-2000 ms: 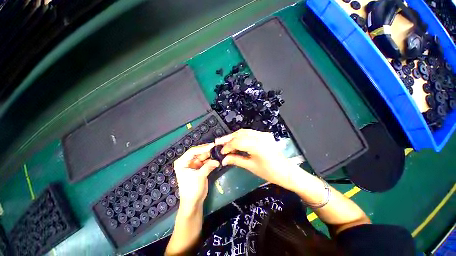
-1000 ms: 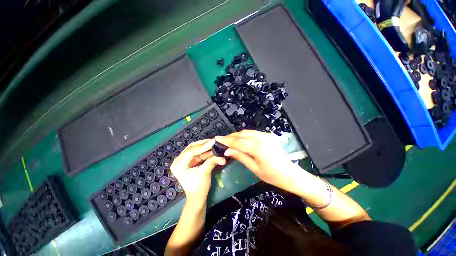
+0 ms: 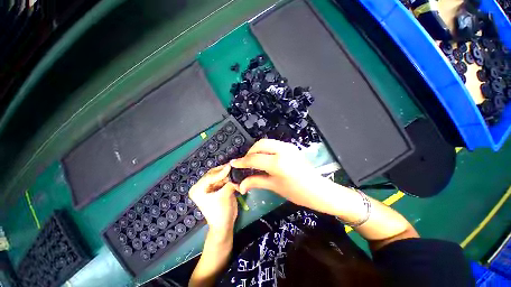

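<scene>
A round black part [image 3: 237, 175] is held between my two hands, over the near edge of the filled tray. My left hand [image 3: 214, 193] grips it from the left with fingertips. My right hand [image 3: 274, 167] grips it from the right, and its fingers partly hide it. The filled black tray [image 3: 124, 262] holds rows of round parts and lies under and left of my hands. A heap of small black plastic fittings [image 3: 269, 103] lies just beyond my right hand.
A flat dark grey tray [image 3: 145, 132] lies behind the filled tray. A long side tray [image 3: 336, 89] lies right of the heap. A blue bin [image 3: 434, 73] with loose round parts is upper right. A round black stool [image 3: 424, 160] and another filled tray [image 3: 53, 252] also show.
The view has shifted slightly. The part has turned between my fingers, and my right hand now covers more of it. Both hands stay in nearly the same place.
</scene>
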